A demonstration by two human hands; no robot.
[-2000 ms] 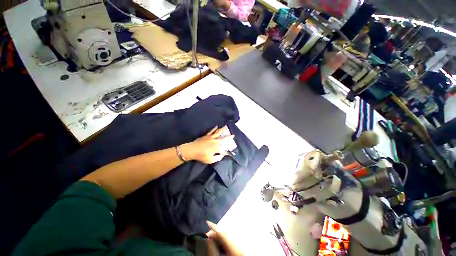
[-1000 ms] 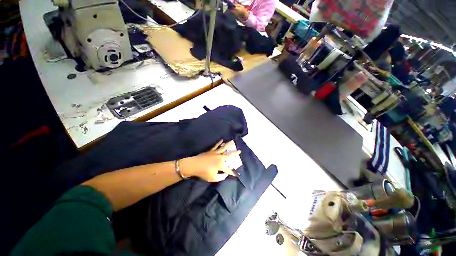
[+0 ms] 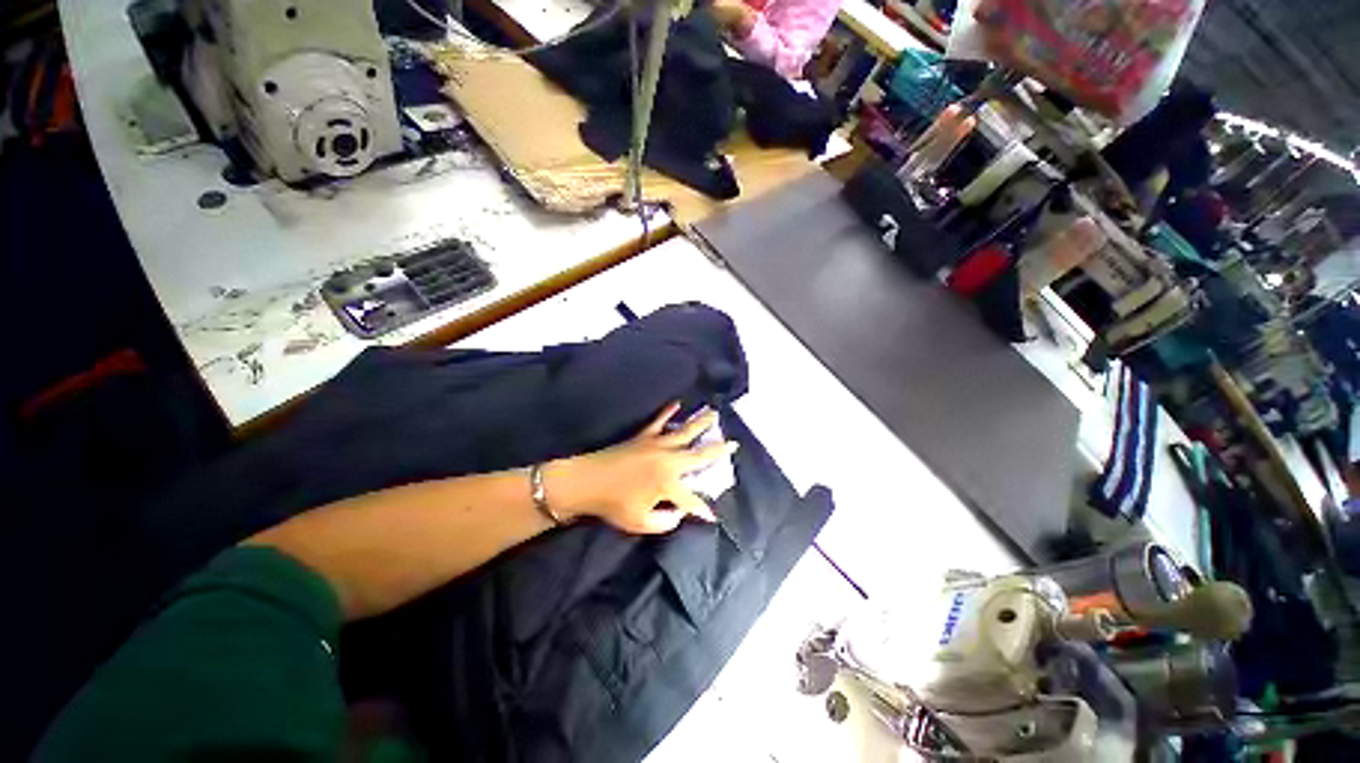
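A dark navy garment piece [image 3: 597, 596] lies over the white table and runs off to the left into the wearer's lap. My left hand [image 3: 649, 480] rests on the garment with fingers spread over a small whitish patch [image 3: 713, 459], which it partly covers. Whether the fingers pinch the patch cannot be told. A bracelet is on the wrist. My right hand is not in view. The cream sewing machine head [image 3: 970, 641] with blue lettering stands at the lower right, beside the garment's edge.
A second, older machine [image 3: 321, 90] stands at the upper left on its own white table. A dark grey board [image 3: 895, 343] runs beyond the work table. Dark cloth [image 3: 656, 90] lies on cardboard at the back. A person's pink sleeve [image 3: 794, 33] shows at the top. A striped strip [image 3: 1131, 447] lies at right.
The view has shifted, so the sewing machine sits lower and the phone and pink-red tool have left the picture. My right hand, at the bottom edge two seconds ago, is gone. My left hand stays on the garment.
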